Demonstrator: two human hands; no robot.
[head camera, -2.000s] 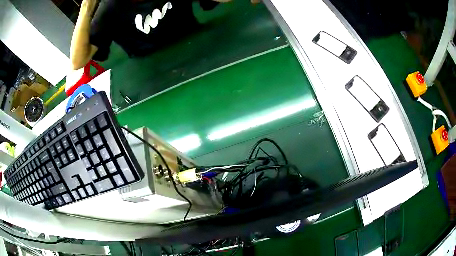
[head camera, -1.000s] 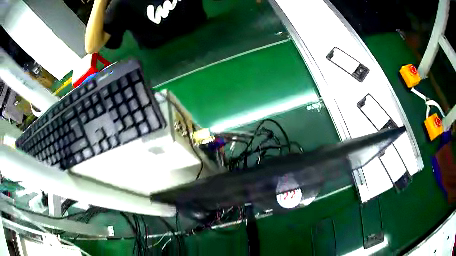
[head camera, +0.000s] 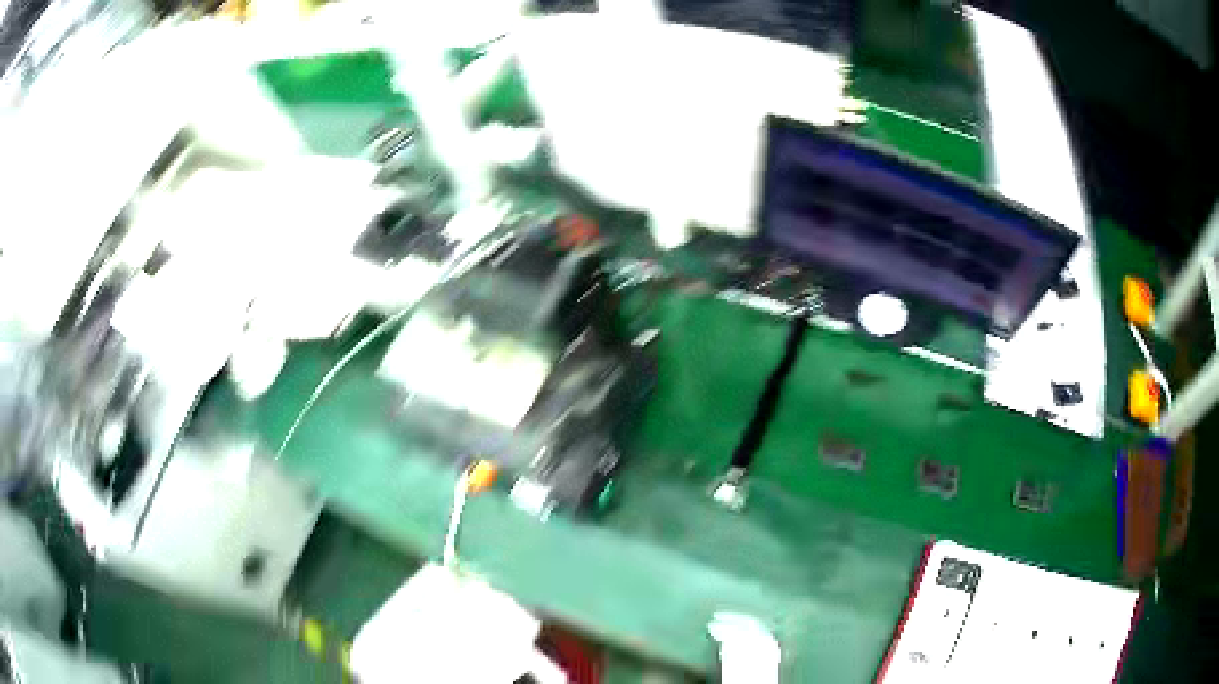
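The picture is strongly blurred. The dark press fixture stands on the green bench, with a pale plate at its left and a lit orange switch at its front. Two white shapes, perhaps my gloved hands, are cut off by the bottom edge: one left of centre, one right of centre. Fingers and any held thing cannot be made out. Several thin parts with dark end blocks lie on the green mat right of the press.
A monitor stands behind the parts. A red-edged white tray is at the lower right. A white strip with dark parts runs along the right, beside yellow button boxes. A white platform is at the left.
The view has swung down and round from the keyboard and monitor's back to the press and bench. The monitor's lit screen, tray and white shapes at the bottom now show; the other person does not.
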